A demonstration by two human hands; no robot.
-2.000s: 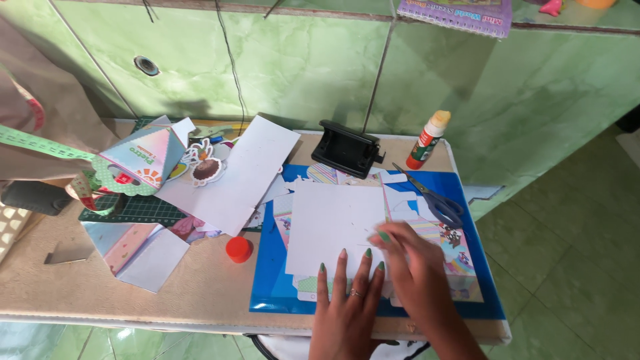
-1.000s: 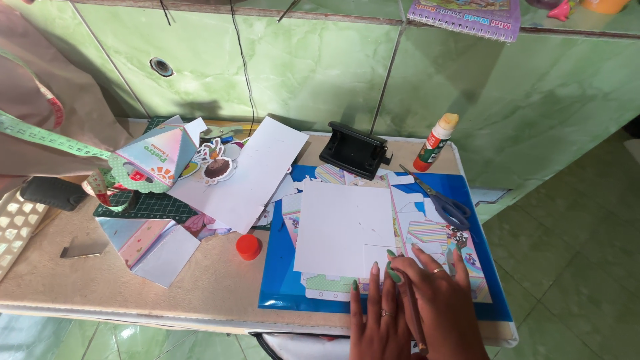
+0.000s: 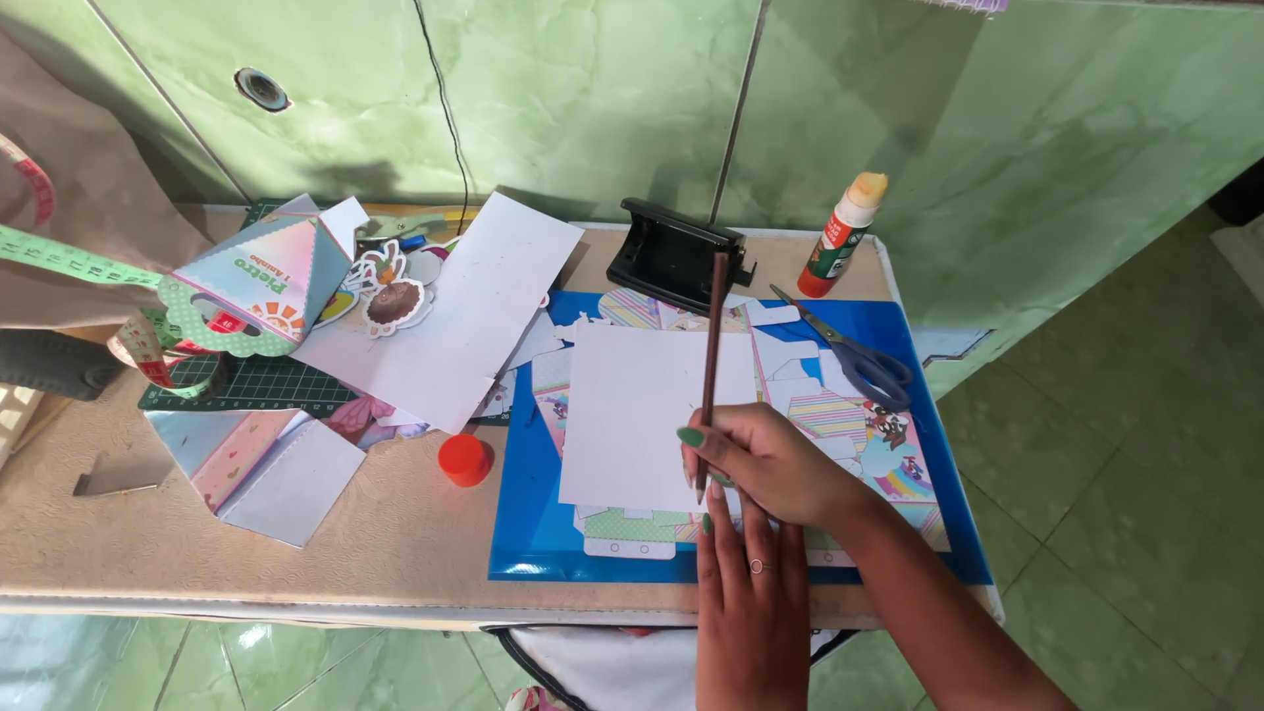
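A brown pencil [image 3: 711, 375] stands nearly upright in my right hand [image 3: 770, 459], its tip close to the lower edge of a white paper sheet [image 3: 642, 415]. My left hand [image 3: 752, 583] lies flat, fingers extended, by the sheet's lower right edge, just below the right hand; it grips nothing. Under the sheet are printed paper cutouts [image 3: 632, 531] on a blue plastic folder [image 3: 533, 553]. Blue-handled scissors [image 3: 869, 370] rest on the folder's right side. An uncapped glue stick [image 3: 841, 237] stands behind them, with a black hole punch [image 3: 671, 259] to its left.
A red cap [image 3: 464, 460] sits left of the folder. Further left are a folded paper box [image 3: 262, 272], a tape measure [image 3: 79, 262], a white sheet [image 3: 464, 306], a folded printed piece [image 3: 267, 469] and a green cutting mat [image 3: 267, 383]. A green tiled wall [image 3: 592, 109] rises behind the table.
The right hand, low over the left hand a second ago, now holds the pencil upright over the sheet. The left hand remains near the sheet's lower edge.
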